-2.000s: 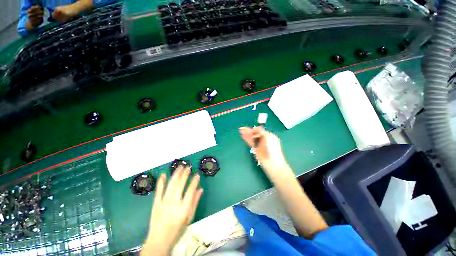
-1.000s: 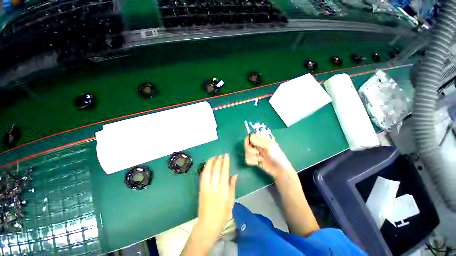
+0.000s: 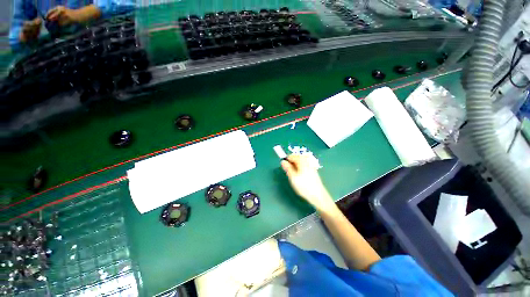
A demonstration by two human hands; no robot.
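Note:
My right hand [image 3: 303, 177] pinches a thin dark tool, mostly hidden by the fingers; a small white piece [image 3: 279, 152] shows at its end. The hand is just beside a loose heap of small white pieces [image 3: 312, 159] on the green mat. Three round black housings with pale centres lie on the mat: left [image 3: 175, 214], middle [image 3: 218, 195] and right [image 3: 249, 203]. A stack of white sheets [image 3: 192, 168] lies behind them. My left hand is out of the picture.
Spaced black housings [image 3: 184, 122] sit on the green belt. A white block [image 3: 339, 118], white roll [image 3: 401, 126] and crumpled clear bag [image 3: 436, 110] are at right. A dark grey bin [image 3: 401, 194] holds white scraps. A clear tray [image 3: 87, 249] is at left. Another person's hands [image 3: 72, 15] show top left.
My left hand has left the picture, uncovering the right housing. My right hand now shows a white piece at its fingertips, left of the heap.

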